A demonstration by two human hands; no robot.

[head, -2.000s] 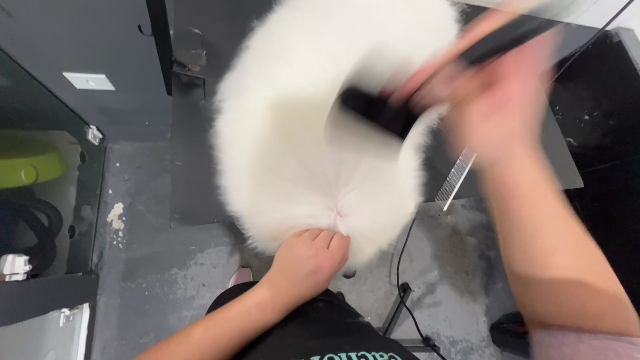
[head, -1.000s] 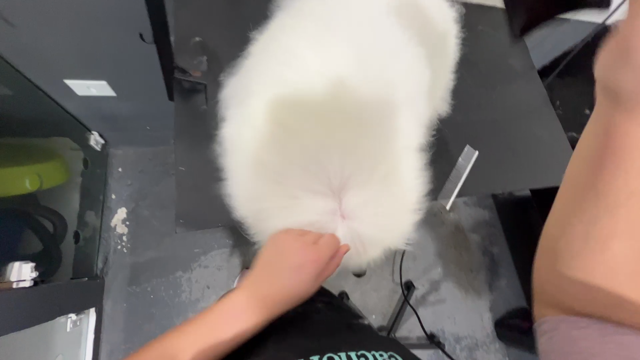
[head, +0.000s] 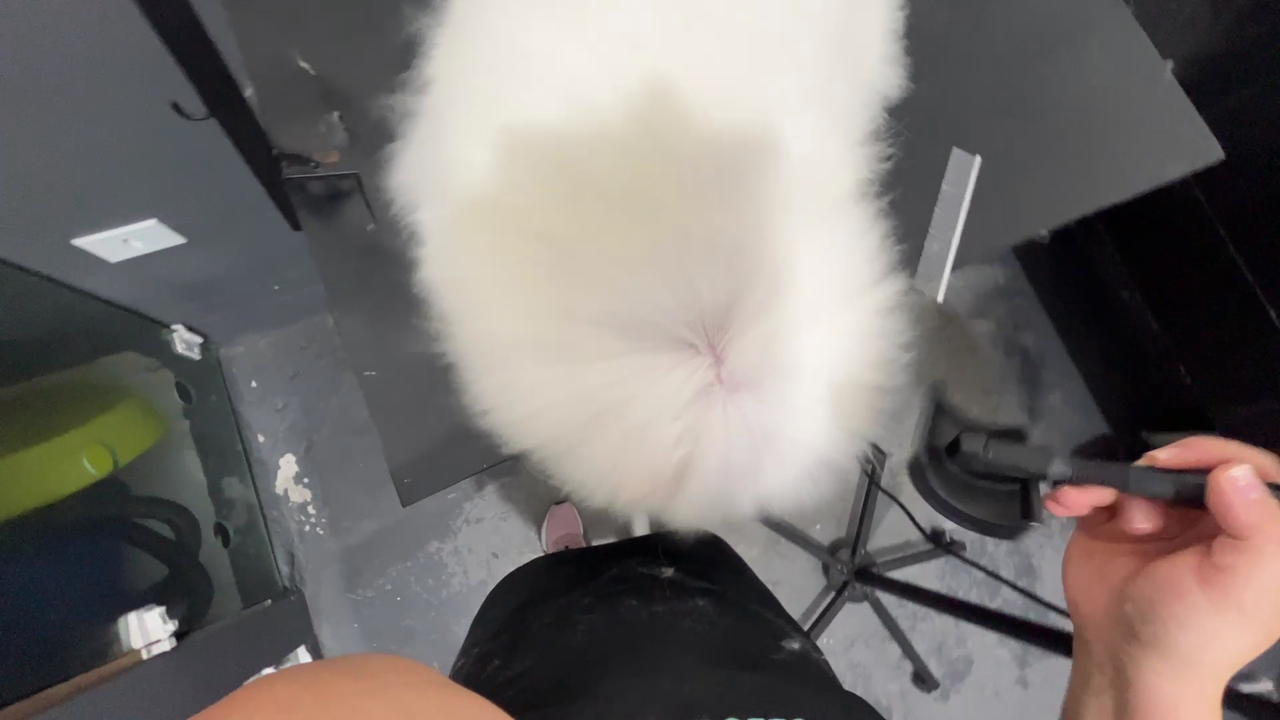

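Note:
A fluffy white animal's coat (head: 640, 250), likely a dog's, fills the middle of the head view, with a pinkish parting low on it. At the right, my right hand (head: 1170, 560) is palm up, its fingers closed around the handle of a black grooming tool (head: 1060, 470). The tool's head points left toward the coat, apart from it; its exact kind is unclear. A metal comb (head: 948, 225) lies at the table's edge, right of the animal. Only part of my left arm shows at the bottom; my left hand is out of view.
The dark table (head: 1050, 110) lies under the animal. Below it are a black stand with a legged base (head: 850, 570), a cable and a pink shoe (head: 563, 527). A glass-fronted cabinet (head: 120, 480) with a lime-green object (head: 80, 445) stands at the left.
My left hand has let go of the coat's lower edge and left the view. My right hand, blurred over the coat earlier and then out of view, now shows at the right.

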